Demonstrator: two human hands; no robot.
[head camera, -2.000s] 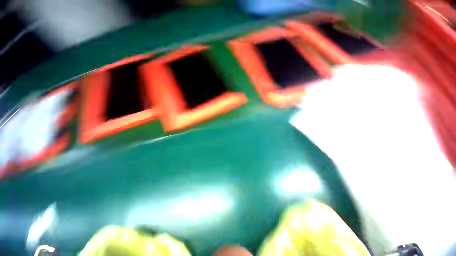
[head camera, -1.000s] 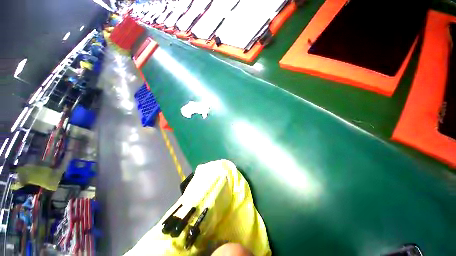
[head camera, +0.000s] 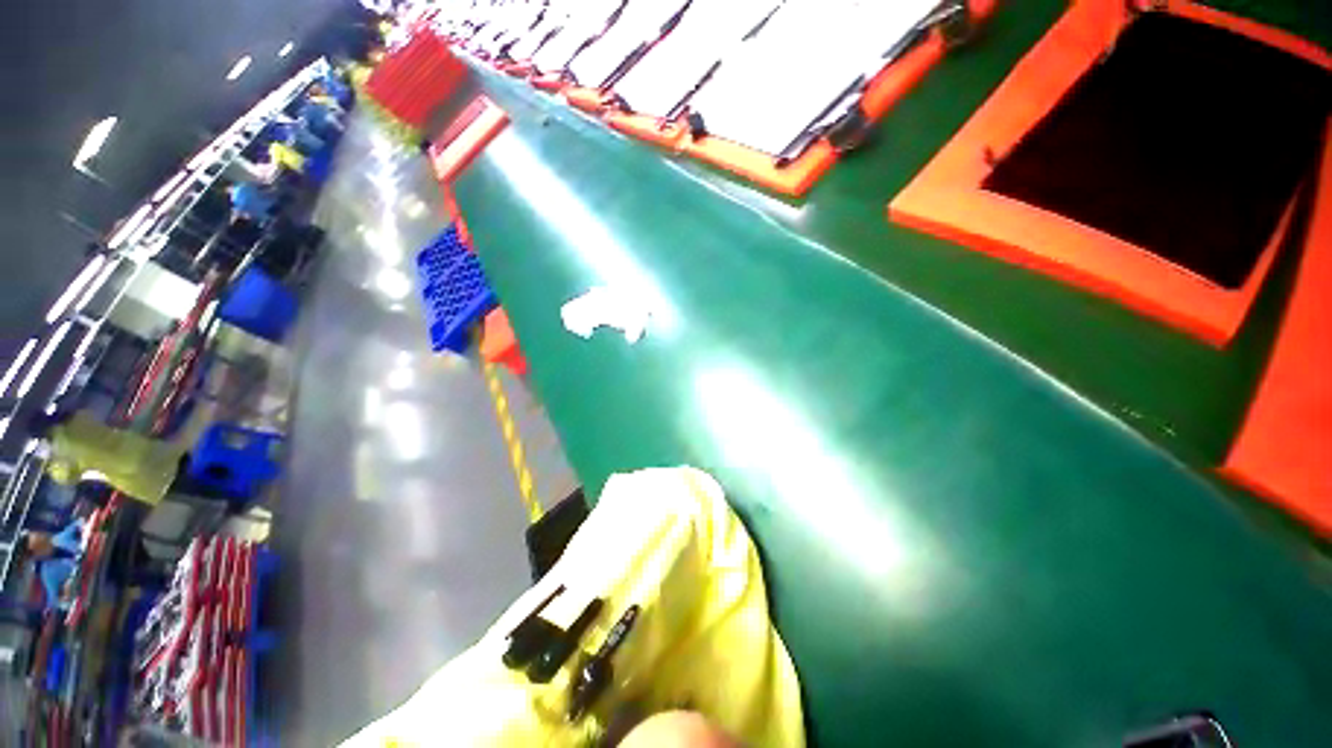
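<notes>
Neither of my hands shows. Yellow cloth of the smock (head camera: 716, 599) with black pen-like items bulges over the bench edge at the bottom centre. A small skin-coloured patch at the bottom edge cannot be told. On the green bench (head camera: 935, 482), an orange foam tray (head camera: 1081, 256) at the upper right holds a black display unit (head camera: 1169, 146). Beyond it, a row of orange trays holds units under white sheets (head camera: 789, 73) with black clips (head camera: 847, 129) at the edges. A white scrap (head camera: 606, 311) lies alone on the green top.
Another orange tray (head camera: 1293, 402) is cut off at the right edge. A red stack (head camera: 419, 81) stands at the far end. A blue crate (head camera: 456, 289) is on the floor beside the bench. A black box (head camera: 558, 536) sits at the bench edge. Yellow floor line (head camera: 514, 439) runs alongside.
The view has swung from the blurred tray row and large white sheet to along the bench. Since one second ago the scene has shifted slightly right in the picture. The hands stay out of view.
</notes>
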